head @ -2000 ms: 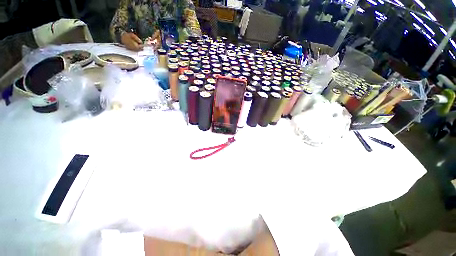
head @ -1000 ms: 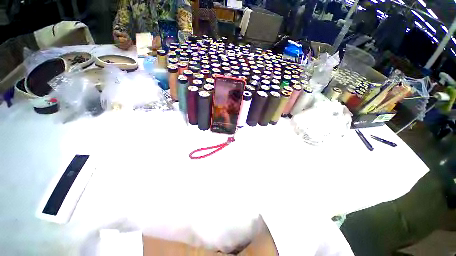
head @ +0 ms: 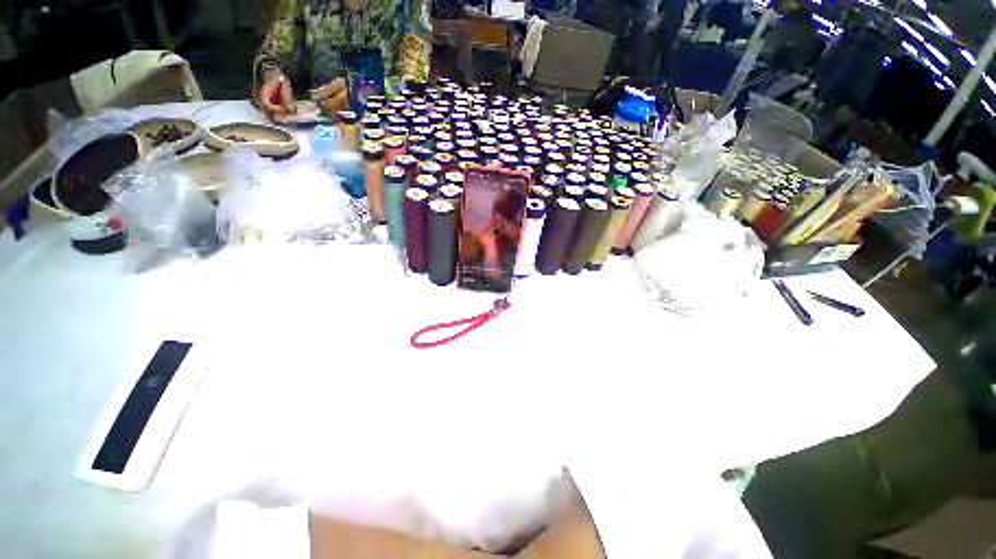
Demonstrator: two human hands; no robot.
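A smartphone in a red case [head: 493,229] stands upright with its screen lit, leaning on the front of a dense block of thread spools [head: 568,224]. Its red braided strap [head: 459,326] lies in a loop on the white table cover [head: 437,404]. Neither of my hands can be made out. At the bottom edge there are overexposed white cloth and a brownish shape, cut off by the frame; I cannot tell whether this is part of my arms.
A white object with a black strip [head: 144,409] lies left. Clear plastic bags [head: 279,202] and round trays [head: 251,137] are back left. A white plastic bundle [head: 699,262], two slim dark items [head: 794,302] and a box of sticks [head: 814,258] are right. A person [head: 339,44] sits opposite.
The person opposite has lowered a pale item that was held up a second ago; their hands are now low at the table's far edge. The phone and strap stay in place.
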